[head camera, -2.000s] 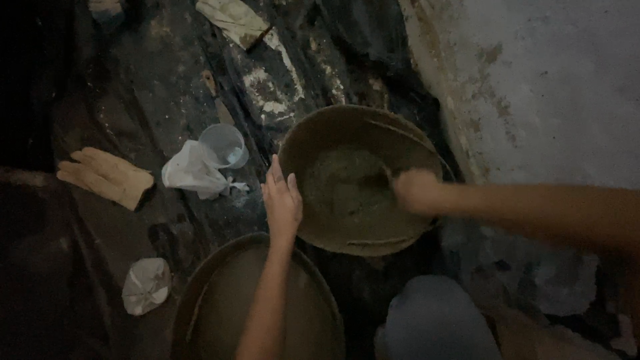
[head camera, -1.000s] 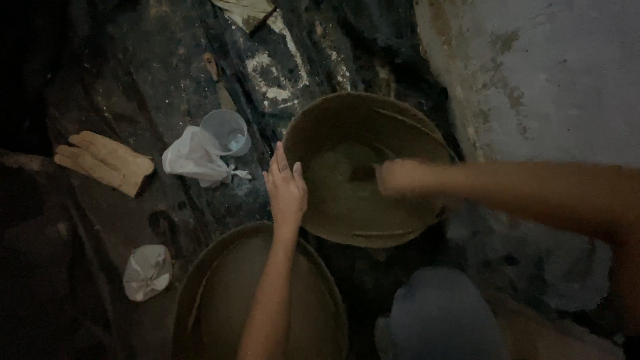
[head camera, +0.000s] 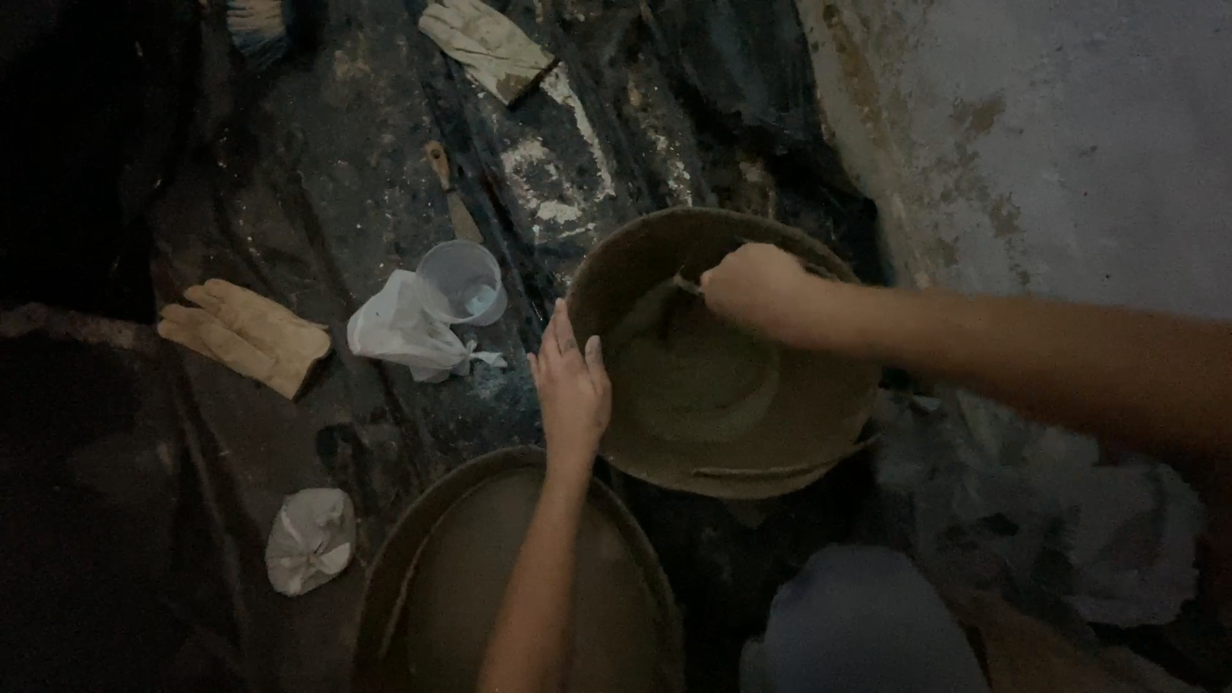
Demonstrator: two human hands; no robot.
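A round bucket (head camera: 741,472) holds a wet, muddy-looking mix (head camera: 707,385). My left hand (head camera: 573,385) lies against the bucket's left rim, fingers extended, with nothing visible in it. Inside the bucket's upper part, my right hand (head camera: 756,294) is closed around the handle of a tool; only a small piece shows by the fingers, and the tool's kind cannot be told. A second round bucket (head camera: 375,597) with a smooth brownish content stands below, under my left forearm.
On the dark plastic sheet lie two work gloves (head camera: 248,337) (head camera: 489,46), a putty knife (head camera: 452,192), a clear plastic cup (head camera: 462,284), a tied white bag (head camera: 404,332) and a crumpled white bundle (head camera: 310,541). A brush (head camera: 258,21) is at the top left. A stained wall (head camera: 1049,144) rises right.
My right hand has moved inside the bucket, from its right side toward its upper part, still closed on the tool. My left hand stays at the rim.
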